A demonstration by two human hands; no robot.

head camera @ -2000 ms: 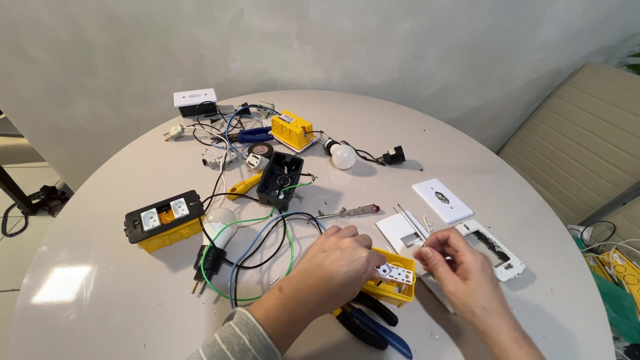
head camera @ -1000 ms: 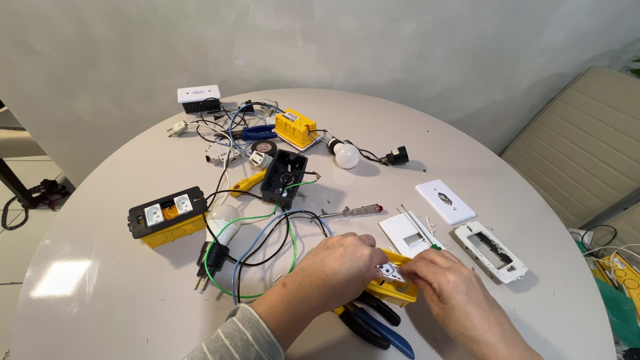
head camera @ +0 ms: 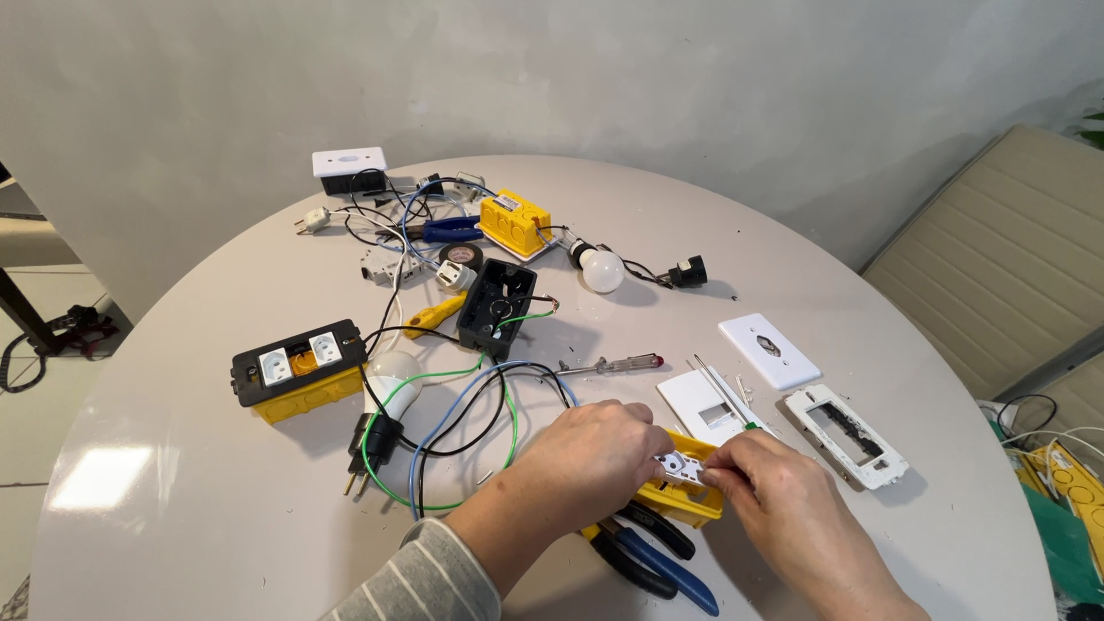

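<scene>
My left hand (head camera: 595,453) grips the left end of a white outlet module on its mounting strap (head camera: 681,467), partly hidden by the fingers. The fingertips of my right hand (head camera: 768,474) pinch the strap's right end. Under both hands lies a yellow plastic electrical box (head camera: 690,507), with the strap at its opening. Blue- and black-handled pliers (head camera: 660,565) rest just below the box. A green-handled screwdriver (head camera: 723,390) lies across a white cover plate (head camera: 703,405) behind my right hand.
On the round table lie a black electrical box (head camera: 473,323), looped wires (head camera: 515,414), a tester screwdriver (head camera: 612,365), a light bulb (head camera: 602,271), a yellow box with two outlets (head camera: 310,395), a white oval-hole plate (head camera: 768,349) and a white frame (head camera: 880,461). A wall stands behind, a chair at right.
My right hand has come left from beside the box onto the strap's right end. My left hand remains at the box.
</scene>
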